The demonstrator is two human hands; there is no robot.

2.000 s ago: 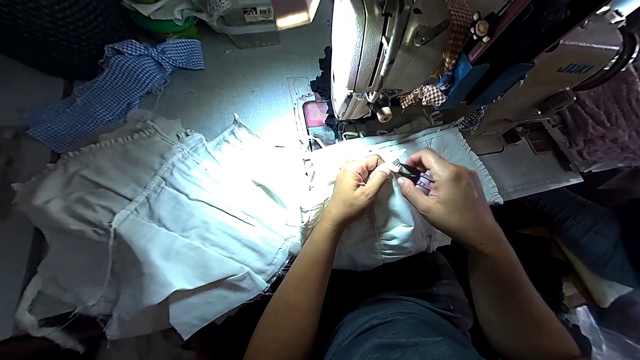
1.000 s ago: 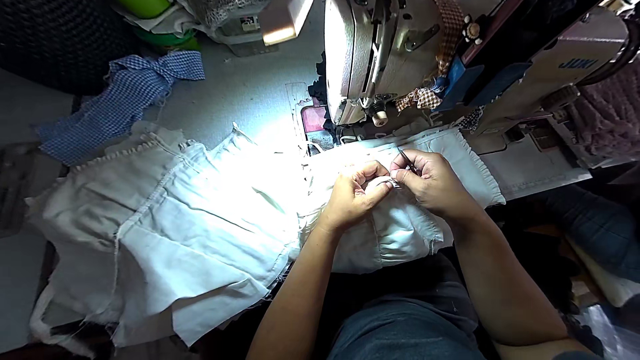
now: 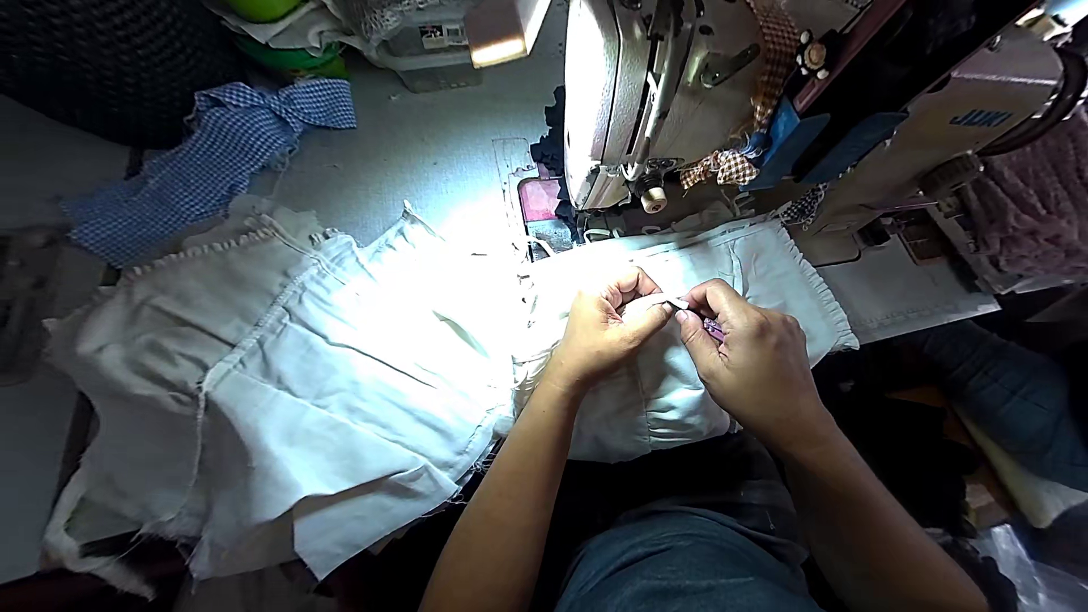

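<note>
White gathered fabric (image 3: 365,357) spreads across the sewing table, with a ruffled edge at its right end. My left hand (image 3: 608,327) pinches a small fold of this fabric between thumb and fingers. Close against it, my right hand (image 3: 748,357) is closed around a small tool with a purple handle (image 3: 714,329); its dark tip meets the pinched fold. The tool is mostly hidden by my fingers, so its kind is unclear. Both hands are in front of the head of a sewing machine (image 3: 629,102).
A blue checked cloth strip (image 3: 221,144) lies at the upper left, near a dark woven basket (image 3: 93,68). A clear plastic container (image 3: 425,51) stands at the back. A second machine, marked Juki (image 3: 977,127), is at the right, with pinkish cloth (image 3: 1037,195) beside it.
The tool in my right hand has shifted: its purple handle showed two seconds ago, was mostly hidden one second ago, and shows again. My hands stay close together at the white fabric.
</note>
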